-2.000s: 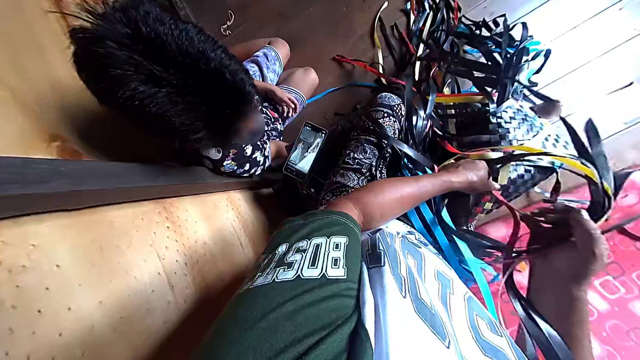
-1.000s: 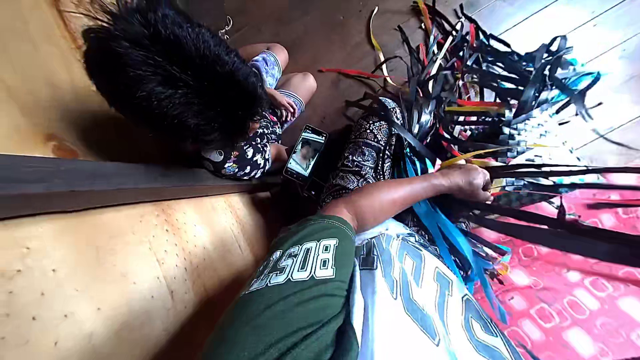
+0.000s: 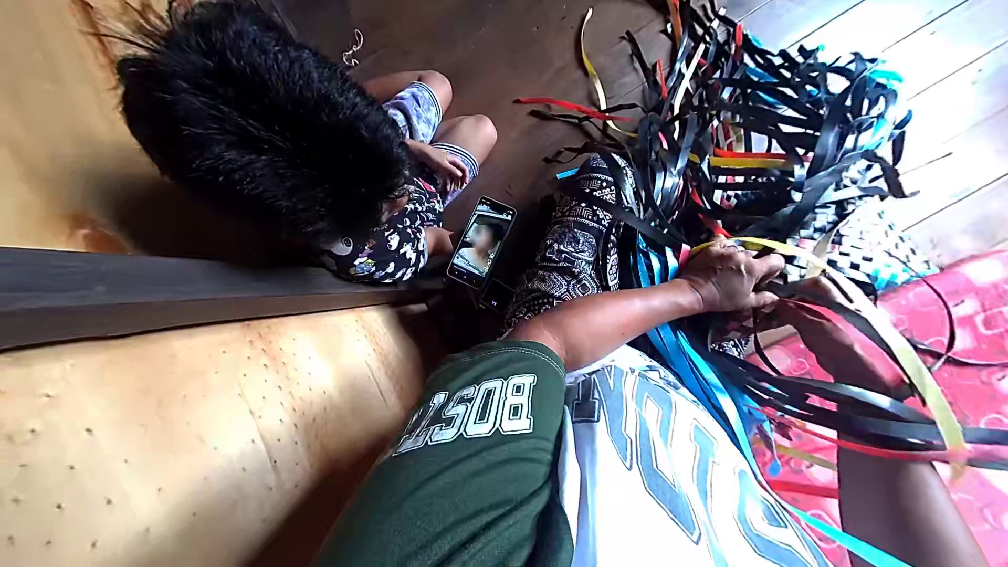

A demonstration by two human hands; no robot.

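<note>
My left hand (image 3: 728,277) is closed around flat plastic strips at the edge of a partly woven piece (image 3: 882,240) in black and white. My right hand (image 3: 823,319) is close beside it, partly behind the strips; its finger grip is unclear. A yellow strip (image 3: 882,331) arcs from my left hand over the right forearm. Black strips (image 3: 850,394) and a red one curve across that forearm too. Many loose black, red, yellow and blue strip ends (image 3: 787,118) spread beyond the hands. Blue strips (image 3: 701,378) hang beside my shirt.
A person (image 3: 260,118) sits on the floor at the left, beside a phone (image 3: 482,240) with a lit screen. A dark beam (image 3: 197,303) and a wooden panel (image 3: 157,441) lie at the left. A pink patterned mat (image 3: 969,331) is at the right.
My right hand, out of view one second ago, is back beside my left hand. The strips that ran straight to the right now curve loosely. My left hand has stayed at the woven piece.
</note>
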